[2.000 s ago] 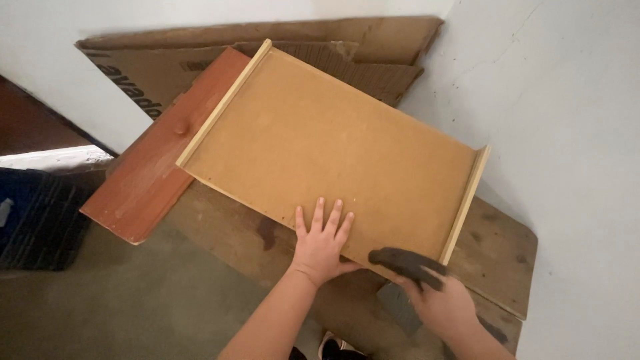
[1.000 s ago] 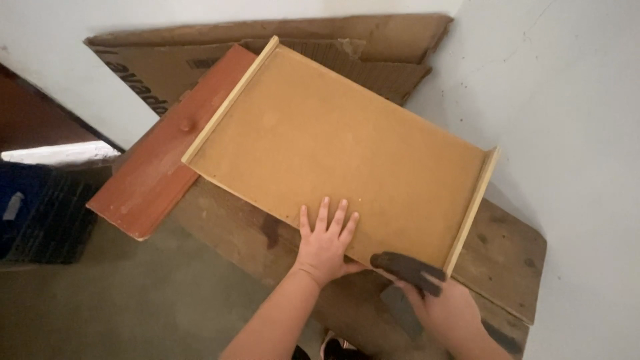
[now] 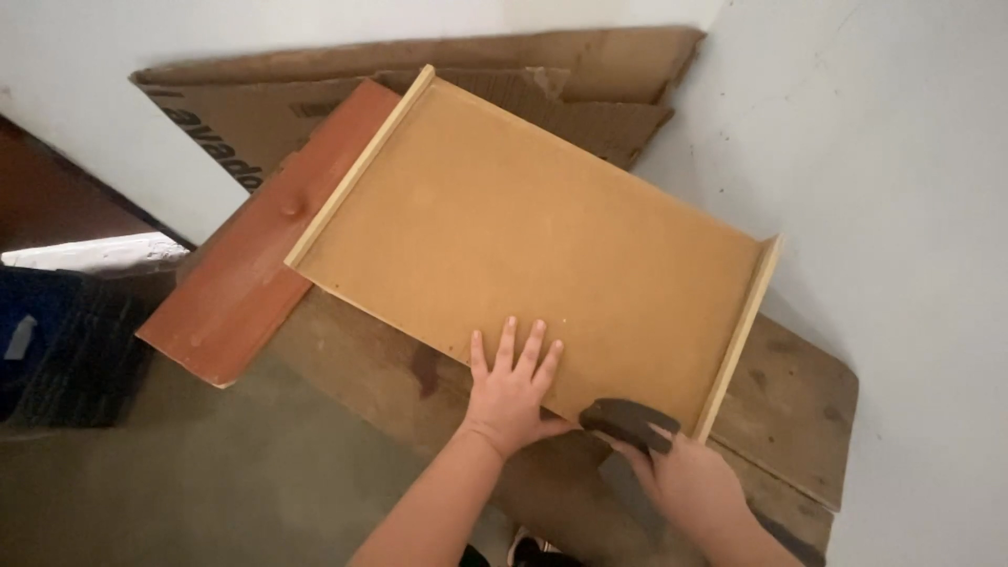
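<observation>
A flat drawer-like panel (image 3: 535,236) with a yellowish-brown face and light wooden strips along its two short ends lies tilted across a worn wooden bench (image 3: 780,394). My left hand (image 3: 512,394) rests spread on its near edge, with the thumb over the side. At the near right of that edge, my right hand (image 3: 685,472) grips a dark, curved tool (image 3: 630,421), whose kind I cannot tell; it touches or nearly touches the edge. Beyond the left strip is a reddish-brown wooden board (image 3: 268,244) with a round knob, seemingly the drawer's front.
Flattened cardboard (image 3: 614,67) bearing print leans on the white wall behind the panel. Another wall (image 3: 906,236) stands close on the right. A dark blue crate-like object (image 3: 71,346) is on the floor at the far left. My feet show at the bottom, beside the bench.
</observation>
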